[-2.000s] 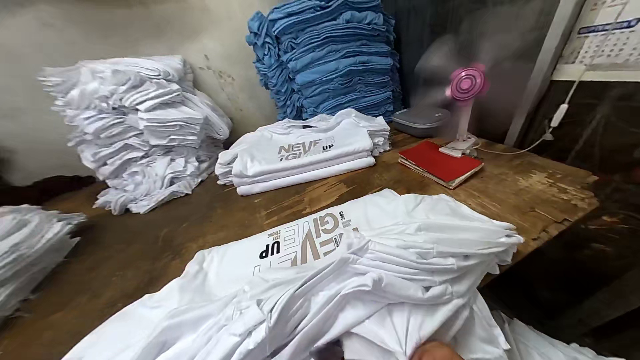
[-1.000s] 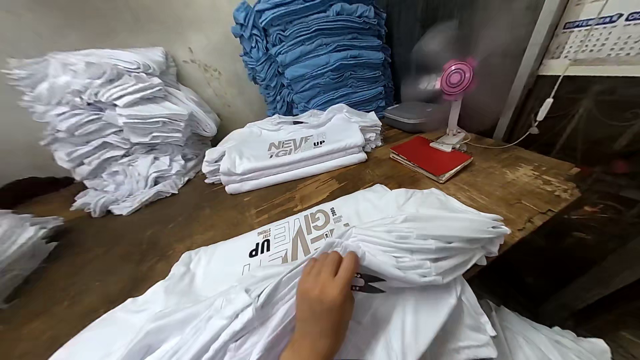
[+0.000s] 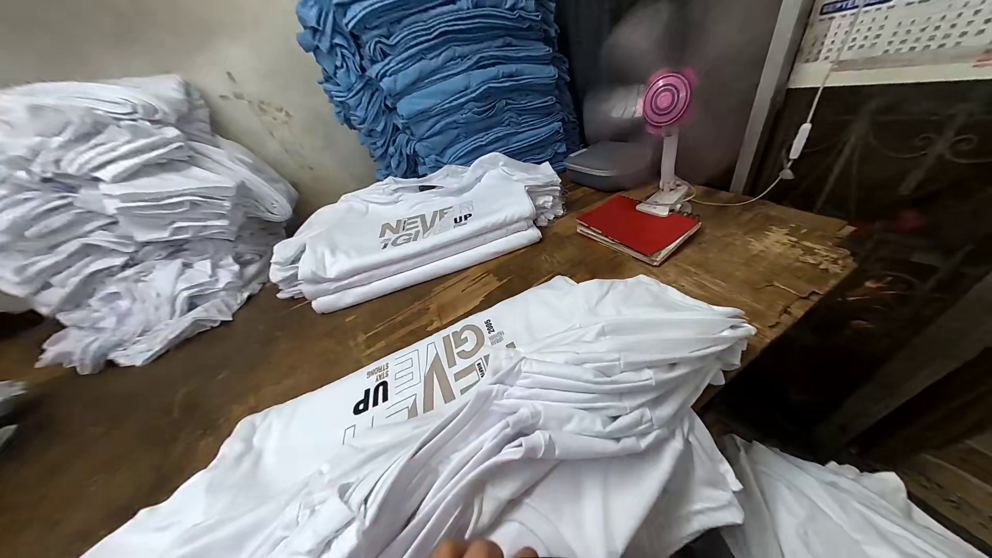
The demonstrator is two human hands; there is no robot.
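Note:
Only a few fingertips of one of my hands [image 3: 480, 549] show at the bottom edge, against white fabric. Which hand it is, and what it may hold, I cannot tell. A heap of white printed T-shirts [image 3: 573, 403] lies across the front of the table, with the print on the shirt beneath upside down to me. Behind it sits a folded stack of white printed T-shirts [image 3: 418, 232]. My other hand is out of view.
A tall pile of white garments [image 3: 132, 194] stands at the left, and stacked blue garments [image 3: 465, 85] rise at the back. A red notebook [image 3: 639, 225] lies by a pink-and-white fan [image 3: 666, 101] on the worn wooden table [image 3: 775, 240]. More white fabric [image 3: 837, 496] hangs below the right edge.
A hand holding dark-bladed snips over the shirt heap a second ago is gone from there; only fingertips show at the bottom edge now.

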